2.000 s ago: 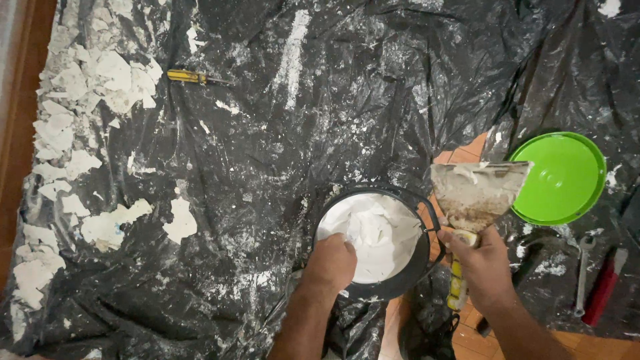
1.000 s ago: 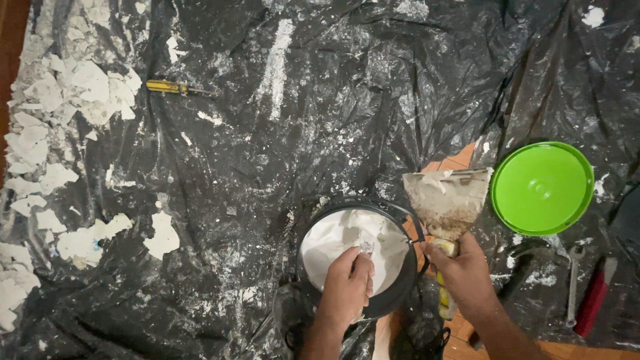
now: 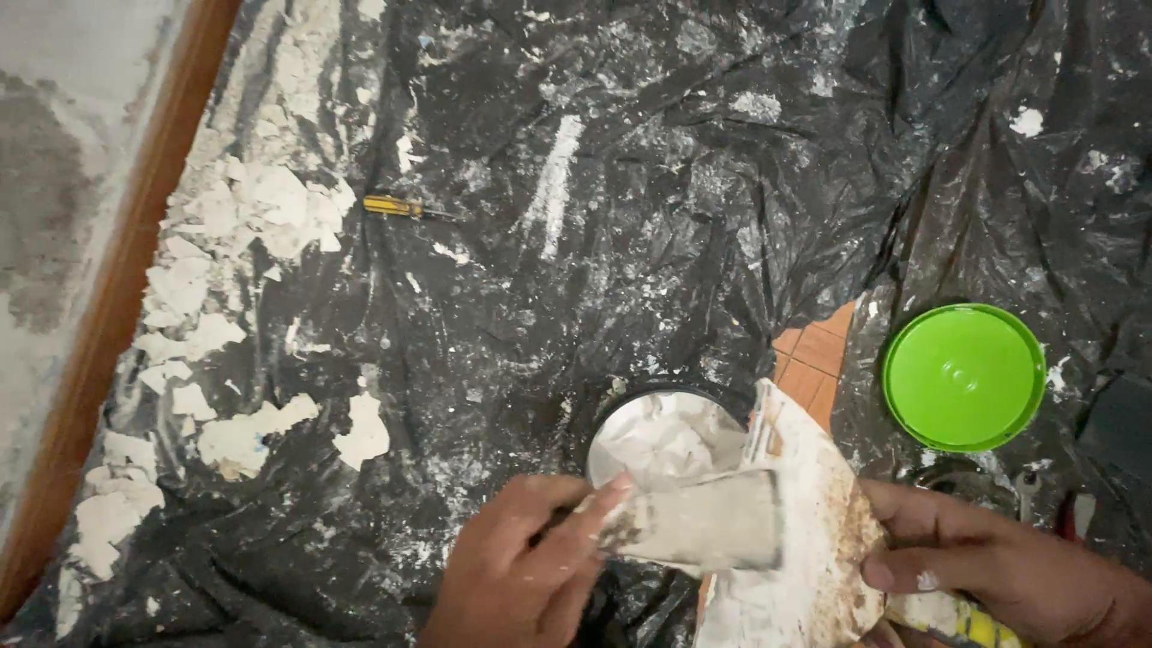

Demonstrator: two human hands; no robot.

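In my left hand (image 3: 531,558) is a small putty knife (image 3: 706,522), its flat blade laid against the wide scraper. My right hand (image 3: 981,558) grips the yellow handle of a wide, stained scraper (image 3: 810,522), whose blade carries white compound. Behind both blades stands a dark bucket of white compound (image 3: 670,436), its near side hidden by my left hand and the tools. A bright green lid (image 3: 965,376) lies right of the bucket.
Crumpled black plastic sheeting (image 3: 648,270) covers the floor, with terracotta tiles (image 3: 814,360) showing through a gap. Paint flakes (image 3: 270,207) lie along the left by a wooden edge (image 3: 135,270). A yellow-handled screwdriver (image 3: 396,207) lies near them. A wrench (image 3: 1026,495) is at the right.
My left hand has come out of the bucket and now holds the small putty knife against the wide scraper. The wide scraper has turned and now bears white compound. The view has shifted left.
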